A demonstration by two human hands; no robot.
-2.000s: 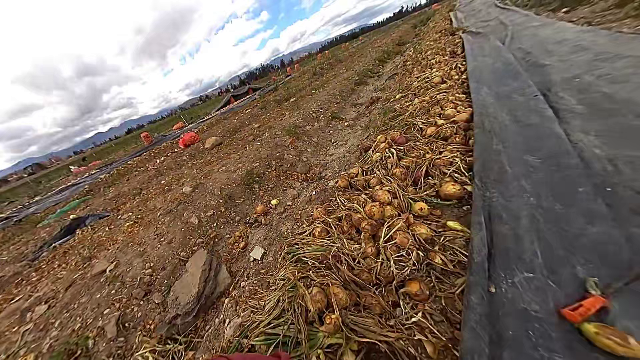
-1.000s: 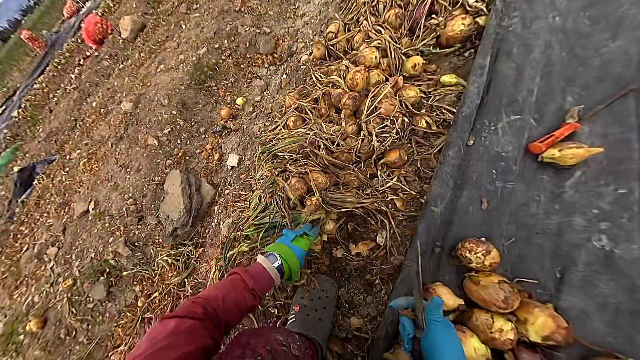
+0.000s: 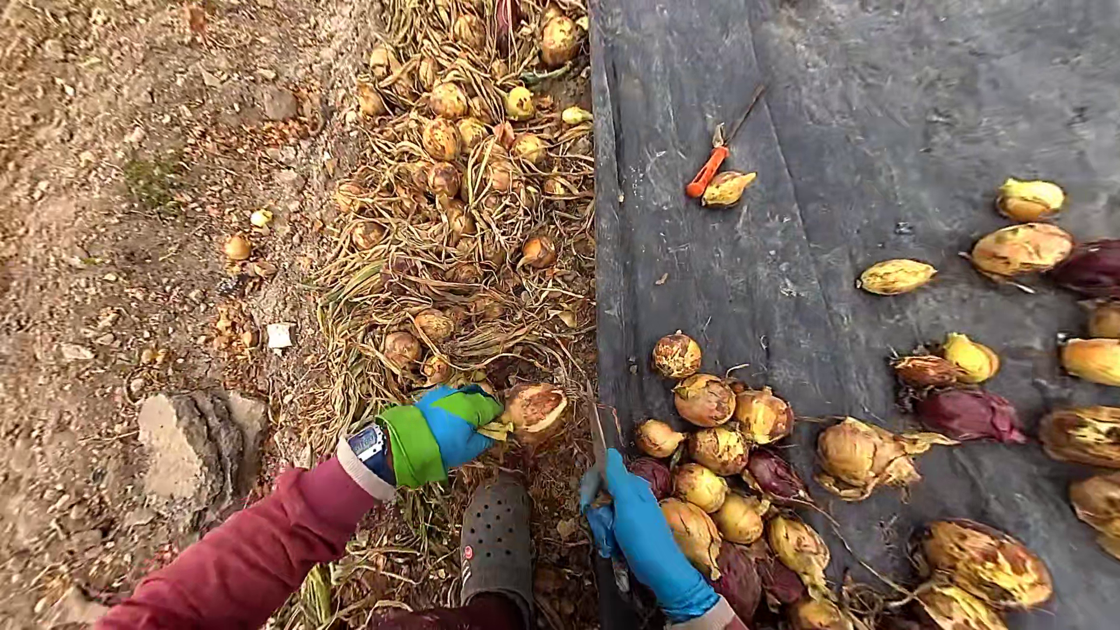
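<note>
My left hand (image 3: 451,430), in a blue glove with a green wrap, grips the dry top of a yellow onion (image 3: 535,409). In my right hand (image 3: 632,523), also blue-gloved, is a cutting tool whose blade (image 3: 597,429) points up beside that onion; blade and onion look apart. The tool's handle is mostly hidden by the fingers. Left of the black ground sheet (image 3: 700,289) lies a row of onions with dried stalks (image 3: 464,236). Loose yellow and red onions (image 3: 717,451) lie on the sheet beside my right hand.
An orange-handled tool (image 3: 710,166) rests on the sheet against a small onion (image 3: 728,189). More onions (image 3: 1022,249) are scattered at the right. A grey rock (image 3: 188,446) sits on the soil at left. My grey clog (image 3: 497,542) stands between the hands.
The view has swung down to the ground. My left hand, at the stalks a second ago, now holds a yellow onion raised toward the blade in my right hand.
</note>
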